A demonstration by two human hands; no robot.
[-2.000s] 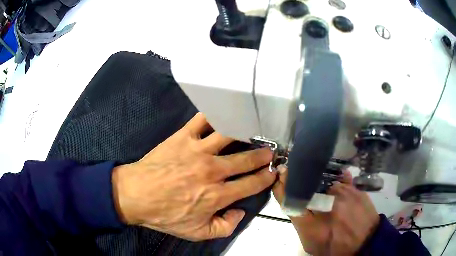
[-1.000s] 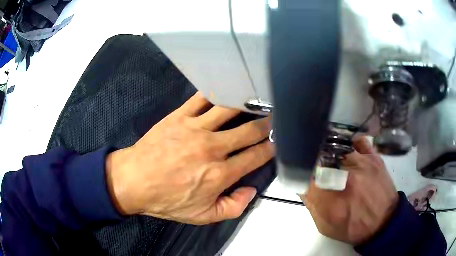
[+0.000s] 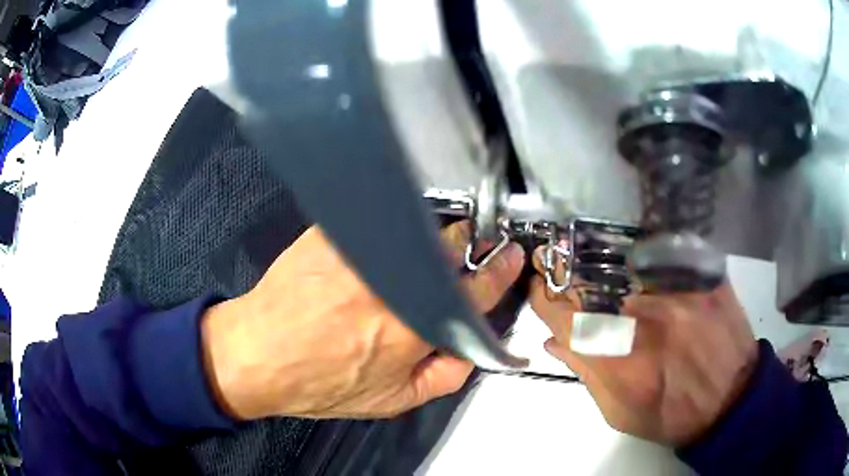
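The black mesh-like bag panel (image 3: 191,209) lies left of the needle area and runs under my left hand. My left hand (image 3: 307,335) rests palm down on it, fingertips close to the presser foot area; the curved grey guard (image 3: 326,158) hides part of its fingers. My right hand (image 3: 666,363) is right of the needle area, its fingertips near the black cloth edge. Machine parts cover some of its fingers, and what they grip cannot be told. The presser foot and needle are hard to make out among shiny metal parts.
The white sewing machine head (image 3: 577,84) looms close above both hands, with a dark tension knob (image 3: 675,167) at right. Small reddish snips (image 3: 808,355) lie at the right. A dark cord crosses the white table (image 3: 507,428). Grey and black fabric pieces (image 3: 79,70) are at upper left.
The view has moved in closer to the machine head, so the guard now looms further left, across my left fingers. More metal parts show between the hands. Both hands stay near the needle area.
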